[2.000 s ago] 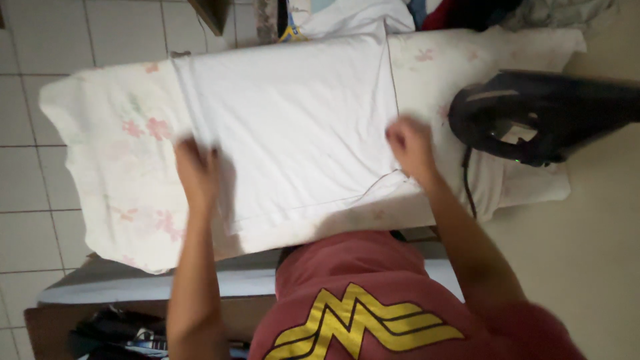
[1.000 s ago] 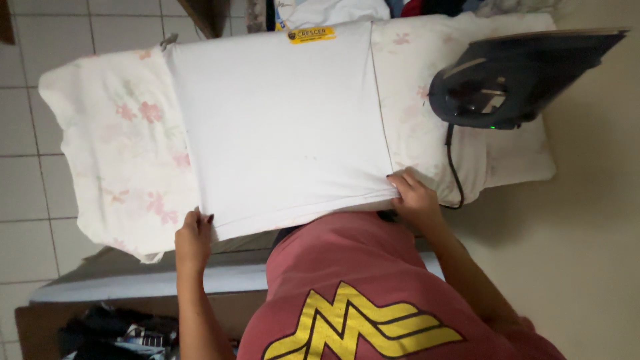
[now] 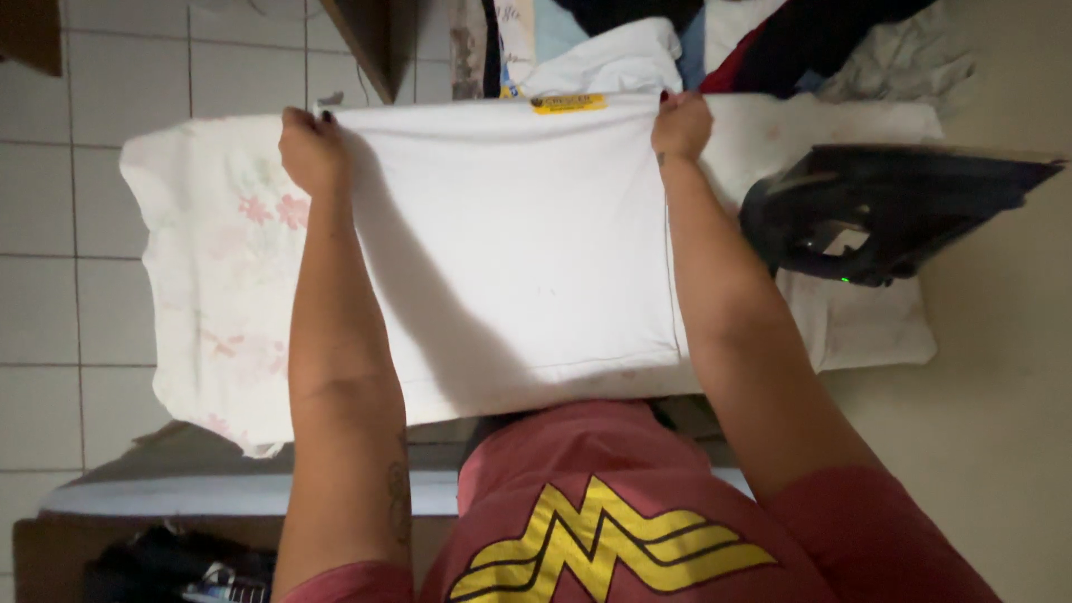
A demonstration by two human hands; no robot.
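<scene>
A white cloth garment (image 3: 536, 243) with a yellow printed patch lies spread over an ironing board with a floral cover (image 3: 226, 276). At the garment's far left corner, my left hand (image 3: 316, 151) grips the fabric. My right hand (image 3: 682, 126) pinches the far edge near the right corner, to the right of the yellow patch. A dark clothes iron (image 3: 888, 213) stands on its heel at the board's right end, with a small green light lit. My right forearm passes just left of it and hides part of the garment's right side.
Beyond the board lies a pile of clothes, with a white piece (image 3: 615, 59) and a grey one (image 3: 909, 59). A wooden furniture piece (image 3: 368, 42) stands at the far left over floor tiles. Dark clothes (image 3: 176, 561) lie at the lower left.
Both hands have moved from the garment's near edge to its far edge. The yellow patch, hidden two seconds ago, shows one second ago and now.
</scene>
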